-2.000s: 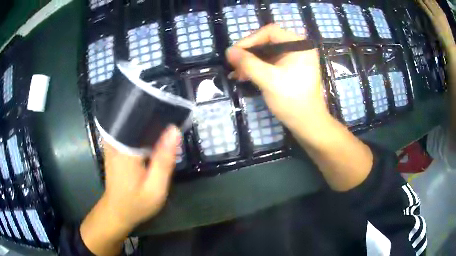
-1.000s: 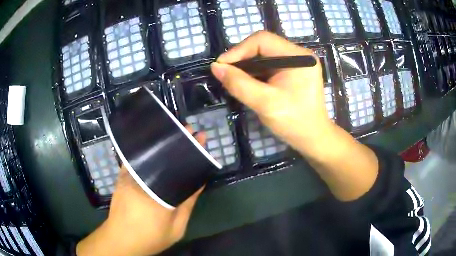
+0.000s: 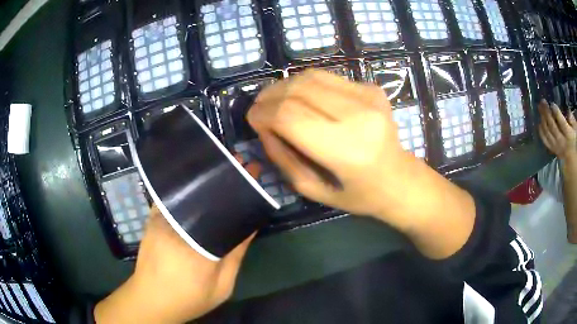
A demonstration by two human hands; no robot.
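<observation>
My left hand (image 3: 183,269) holds a curled glossy black strip (image 3: 196,183) with white edges over the near row of the tray. My right hand (image 3: 335,142) is closed around a slim black tool (image 3: 316,169), partly hidden under the palm; its tip cannot be seen. The right fingertips are at the dark window (image 3: 239,111) of a calculator housing whose pale keypad (image 3: 253,152) is partly covered by both hands. Another housing (image 3: 126,205) shows left of the strip.
The black blister tray (image 3: 304,221) holds rows of housings. A small white block (image 3: 19,128) lies on the dark green bench (image 3: 57,183) at left. More trays (image 3: 25,304) lie at left and far right. Another person's hand (image 3: 557,130) is at the right edge.
My right hand has turned over and moved slightly down and left, with the tool now mostly under the palm. The left hand and strip are nearly still. Another person's hand has appeared at right.
</observation>
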